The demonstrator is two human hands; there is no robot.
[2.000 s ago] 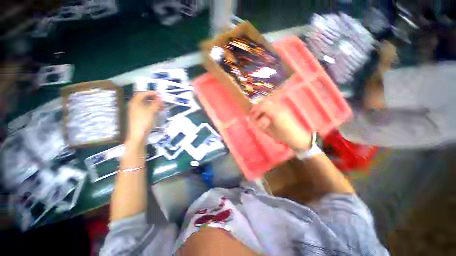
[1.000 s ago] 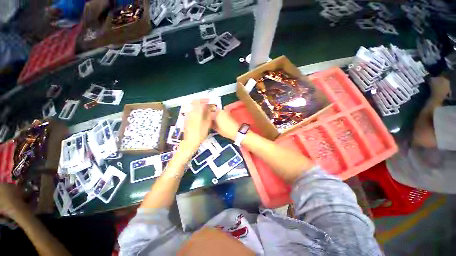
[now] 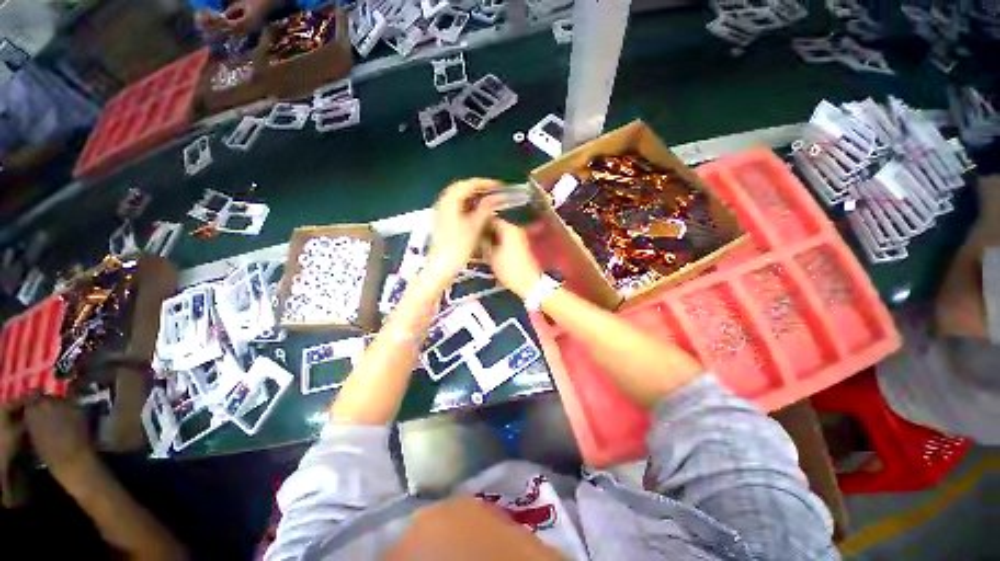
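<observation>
My left hand (image 3: 458, 225) and my right hand (image 3: 510, 258) meet in front of me, between the small box and the taller box. They hold a pale, flat housing (image 3: 509, 198), partly hidden by the fingers. The small cardboard box (image 3: 329, 277) of white round parts stands left of my hands. The larger cardboard box (image 3: 647, 225) of amber-and-dark parts stands right of them, on the salmon-red tray (image 3: 614, 405). Loose white housing frames (image 3: 499, 356) lie below my hands, over my left forearm's right side. More frames (image 3: 225, 329) are heaped at left.
A slanting pale post (image 3: 595, 71) rises behind the larger box. Stacked white housings (image 3: 877, 175) stand at far right beside a neighbour's arm (image 3: 970, 290). Another worker's arm (image 3: 88, 471) and an amber-filled box (image 3: 132, 351) are at left. A red basket (image 3: 899, 438) is low right.
The view has steadied and shifted slightly. My hands, apart two seconds ago, came together and now hold the housing raised, higher and nearer the larger box.
</observation>
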